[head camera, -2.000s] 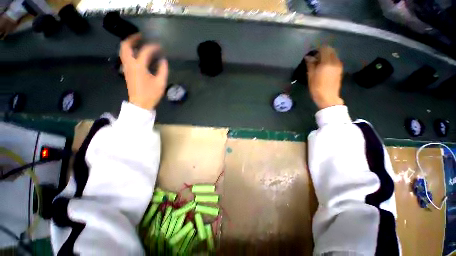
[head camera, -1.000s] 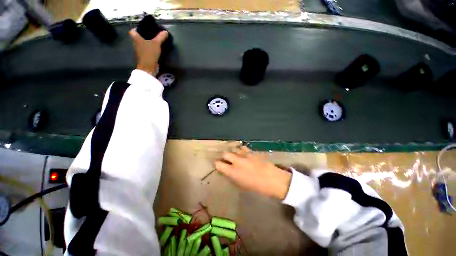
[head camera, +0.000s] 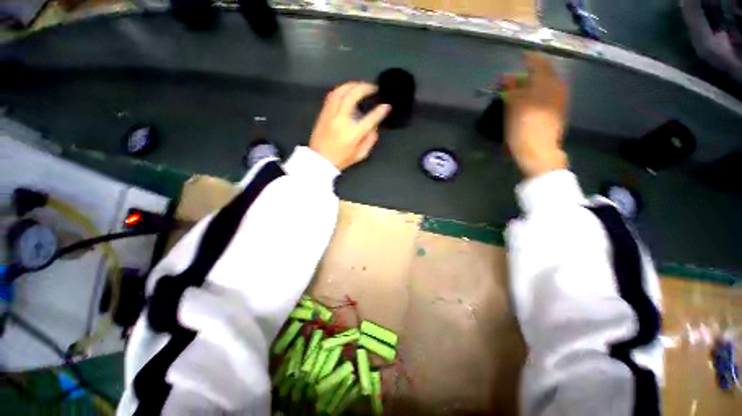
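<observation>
My left hand (head camera: pixel 348 126) is at a standing black housing (head camera: pixel 398 96) on the conveyor belt (head camera: pixel 342 183), with thumb and fingers against its left side. My right hand (head camera: pixel 537 118) is blurred over another black housing (head camera: pixel 493 119), partly hidden by the hand. A bit of green at the right fingertips looks like a battery cell (head camera: pixel 514 80); its leads cannot be made out. Green battery cells (head camera: pixel 329 366) with thin red wires are heaped on the cardboard mat (head camera: pixel 456 284). A flat round white-faced part (head camera: pixel 439 164) lies on the belt between my hands.
More black housings (head camera: pixel 669 145) and round white-faced parts (head camera: pixel 262 153) are on the belt. At left is a white box (head camera: pixel 73 183) with a red-lit switch (head camera: pixel 134 218), pressure gauge (head camera: pixel 34 244) and hoses. A small blue item (head camera: pixel 724 363) lies at right.
My left hand has moved right from the far-left housing to the middle one. My right hand has left the cardboard for a housing farther right, with green now at its fingertips.
</observation>
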